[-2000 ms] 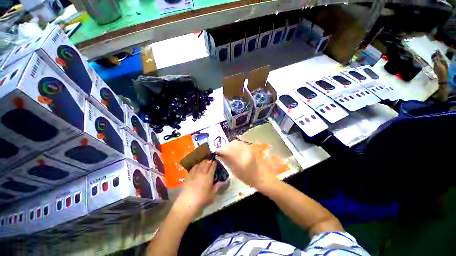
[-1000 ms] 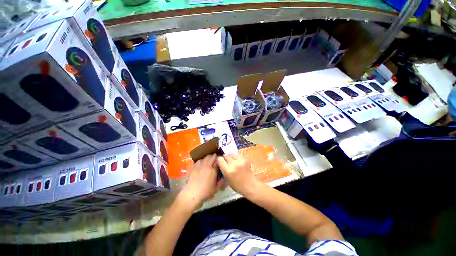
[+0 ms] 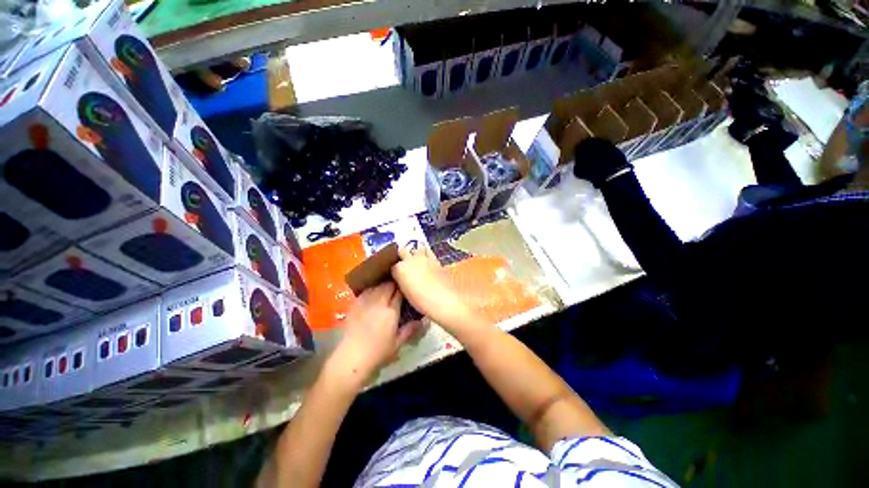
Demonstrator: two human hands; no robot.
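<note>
A retail box with a brown flap [image 3: 373, 270] up is in front of me at the bench edge, mostly hidden by my hands. My left hand [image 3: 375, 322] grips its near side. My right hand [image 3: 423, 286] is on its upper right side by the flap, fingers bent in at the opening; what the fingers touch inside is hidden. White printed leaflets [image 3: 408, 232] lie just behind. An orange sheet [image 3: 332, 280] lies to the left and another orange patch to the right. A cable pile [image 3: 335, 172] with one loose cable [image 3: 323, 233] is behind.
A tall stack of finished boxes [image 3: 200, 315] stands close at left. Two open boxes [image 3: 474, 183] stand ahead. A row of open boxes [image 3: 638, 112] is at right, beside a neighbour's black-clad arm [image 3: 640, 210]. A raised green-topped shelf [image 3: 205, 13] spans the back, with boxes beneath.
The neighbour's boxes have gone from lying flat to standing upright with flaps up, and the neighbour's arms have reached forward. My hands stay at the box; my right hand has shifted slightly at the flap.
</note>
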